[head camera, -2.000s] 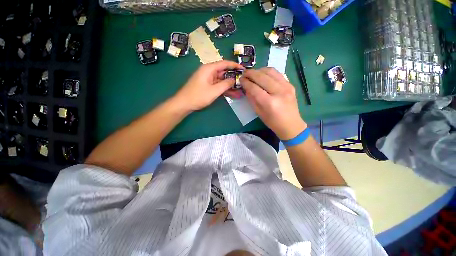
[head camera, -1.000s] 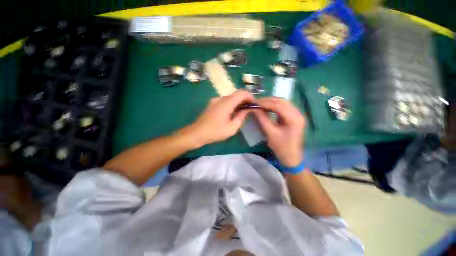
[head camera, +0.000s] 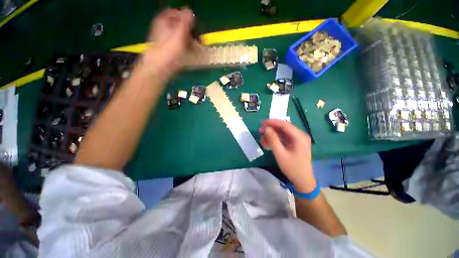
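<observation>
My left hand (head camera: 171, 35) is blurred at the upper left, beyond the yellow tape, with a dark piece at its fingertips that looks like a watch body (head camera: 194, 27). My right hand (head camera: 289, 148) is over the mat near its front edge, fingers loosely curled, with nothing visible in it. A tan notched strip (head camera: 221, 101) joins a whitish strip (head camera: 246, 141) to the left of my right hand. Watch bodies with cream squares lie beyond, one (head camera: 250, 102) in the middle and one (head camera: 283, 86) on another pale strip (head camera: 278, 107).
A blue bin (head camera: 307, 70) of cream pieces stands at the far edge. Clear blister trays (head camera: 407, 128) are stacked right. Black tweezers (head camera: 303, 119), a loose cream square (head camera: 320, 104) and a watch body (head camera: 337, 118) lie right. A black pocket tray (head camera: 37, 143) is at left, a long packed tray (head camera: 231, 55) at the far edge.
My hands have parted from the dark piece they held together. My left hand has moved far up and left; my right hand has come a little nearer. The view has shifted.
</observation>
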